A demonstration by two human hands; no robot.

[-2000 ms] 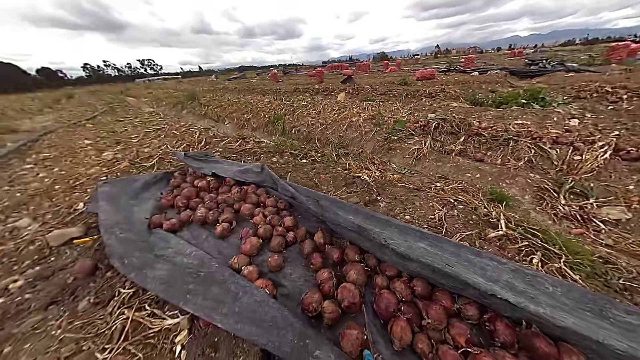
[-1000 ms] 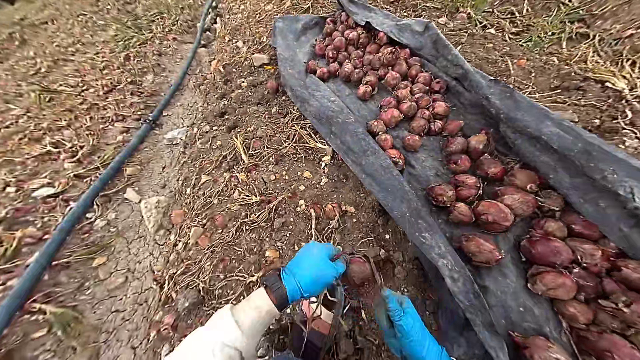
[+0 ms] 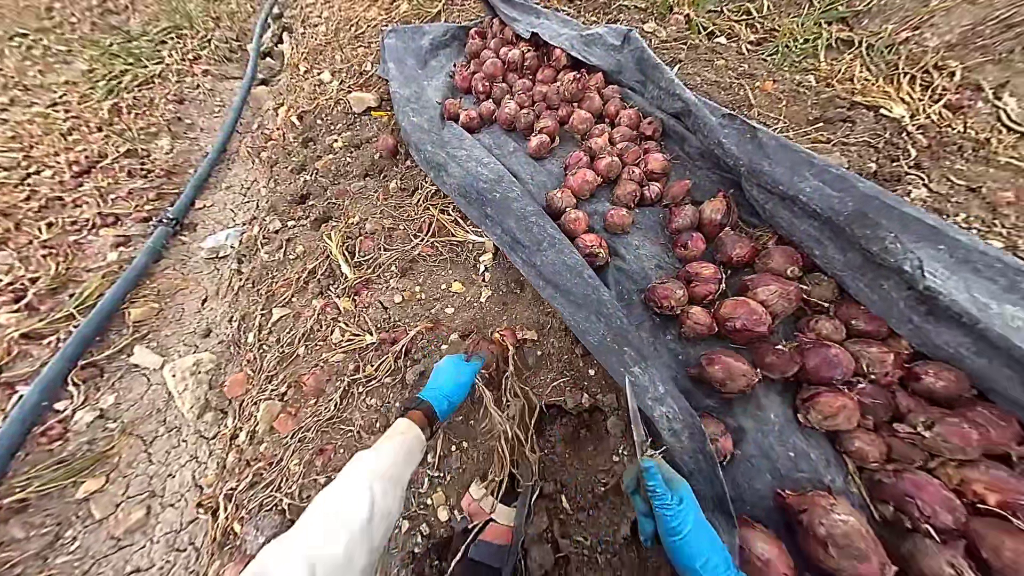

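My left hand (image 3: 450,386), in a blue glove with a dark band at the wrist, reaches to the soil and is at a bunch of dry onion stalks (image 3: 512,416); its fingertips are partly hidden, so its hold is unclear. In my right hand (image 3: 672,512), also blue-gloved, a knife (image 3: 636,416) is gripped with its thin blade pointing up and away, beside the edge of a dark plastic sheet (image 3: 552,264). Many red onions (image 3: 744,320) lie on that sheet, smaller ones at the far end and larger ones nearer.
A dark irrigation hose (image 3: 132,280) runs along the cracked soil at the left. Stones (image 3: 190,384) and dry stalks lie between hose and sheet. Below my hands, a foot in a sandal or strapped shoe (image 3: 490,520) stands on the ground. The sheet's right side is raised in a fold.
The view has swung down from the field to the ground. Since one second ago my hands have moved apart, the left one now farther out at the soil, the right one holding the knife near the sheet.
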